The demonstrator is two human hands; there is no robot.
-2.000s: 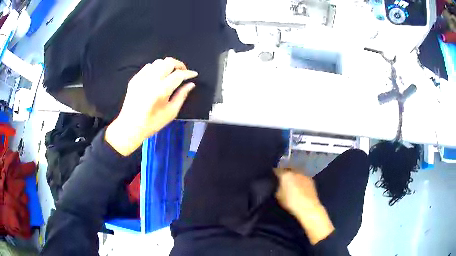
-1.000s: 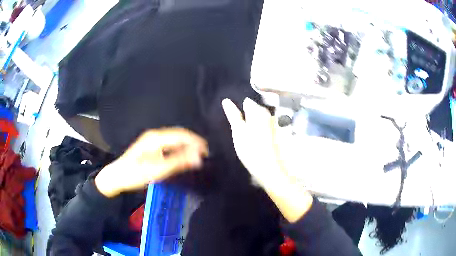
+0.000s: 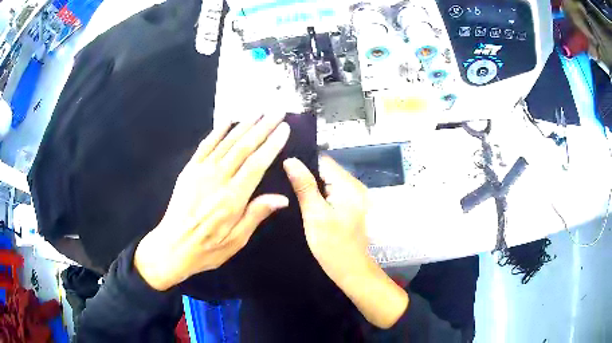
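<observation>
A black garment panel (image 3: 285,248) lies from the needle area (image 3: 305,100) down over the table's front edge. My left hand (image 3: 225,194) lies flat on the panel, fingers spread, fingertips just before the presser foot area. My right hand (image 3: 335,214) is at the panel's right edge, thumb on top and fingers partly hidden at the edge, holding it. The white overlock machine (image 3: 402,74) stands in front, its dark dial panel (image 3: 493,40) at the right. A stack of black cut pieces (image 3: 127,120) lies left of the machine head.
A grey rectangular opening (image 3: 376,166) is in the table right of my right hand. A black strip tied in a cross (image 3: 495,184) lies further right, its frayed end (image 3: 527,260) hanging over the edge. A blue crate (image 3: 213,320) and red cloth (image 3: 27,308) are below.
Both hands have moved up to the machine with the black cloth; my right hand came up from the lap. The view has shifted closer to the machine head.
</observation>
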